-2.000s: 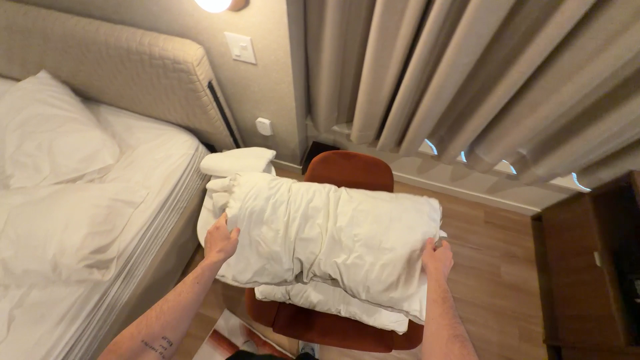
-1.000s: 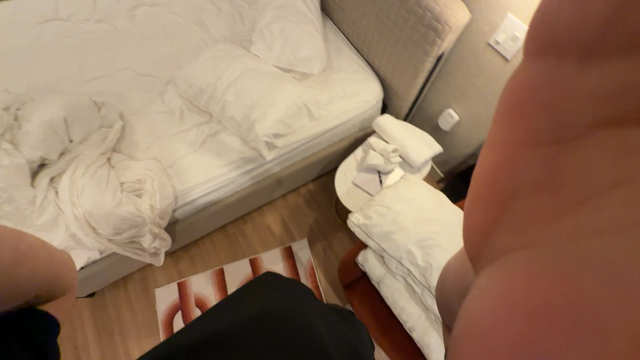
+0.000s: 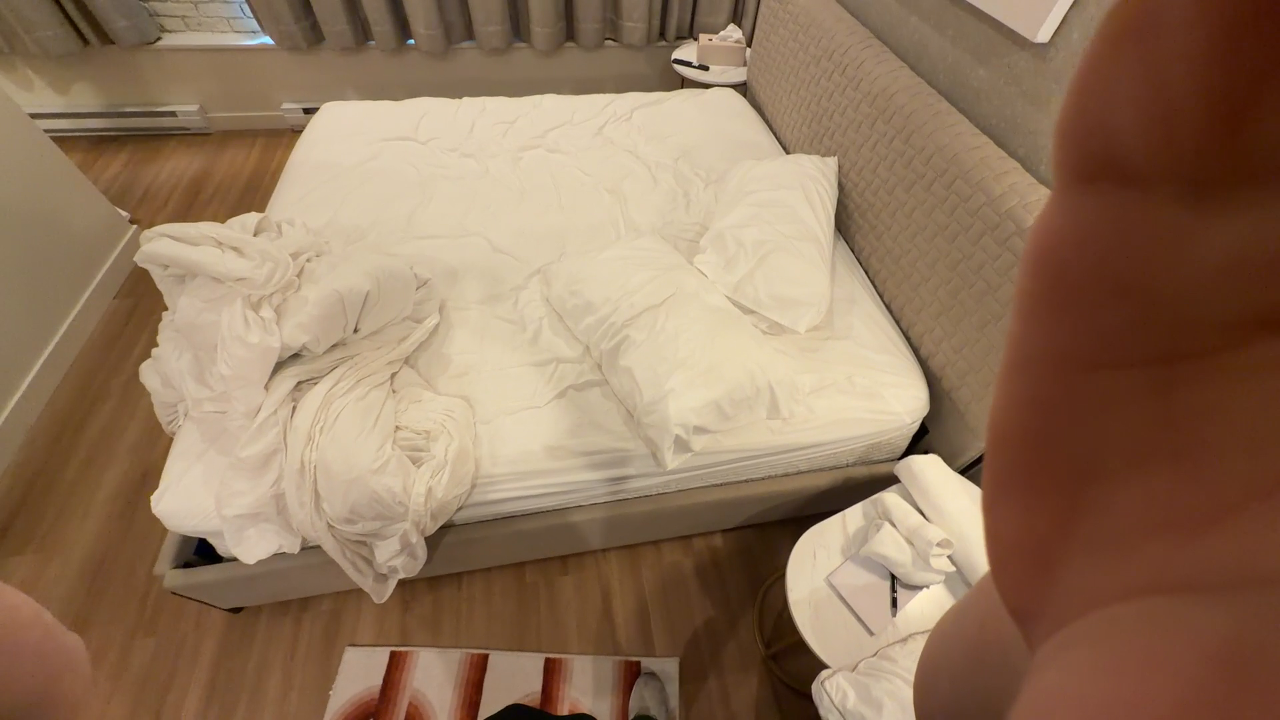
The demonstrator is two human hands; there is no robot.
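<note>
My right hand [image 3: 1150, 400] is raised close to the camera and fills the right side, blurred; its fingers cannot be made out fully. A bit of skin at the lower left edge belongs to my left hand or arm [image 3: 35, 660], mostly cut off. Neither is seen touching anything. A bed with a white fitted sheet [image 3: 480, 180] lies ahead. On it are a crumpled white duvet [image 3: 350, 430] at the left, hanging over the near side, and two white pillows, one nearer [image 3: 660, 340] and one by the headboard [image 3: 780, 240].
A round white side table [image 3: 815, 590] at the lower right holds rolled white towels [image 3: 945, 500], a notepad [image 3: 860, 590] and a pen [image 3: 893, 594]. White bedding [image 3: 880, 680] shows beside it. A striped rug [image 3: 520, 680] lies on the wood floor. A woven headboard [image 3: 900, 160] stands right.
Two seconds ago both my hands held folded white bedding over an orange chair; they have since come off it and up near the camera. The view has swung left to the bed.
</note>
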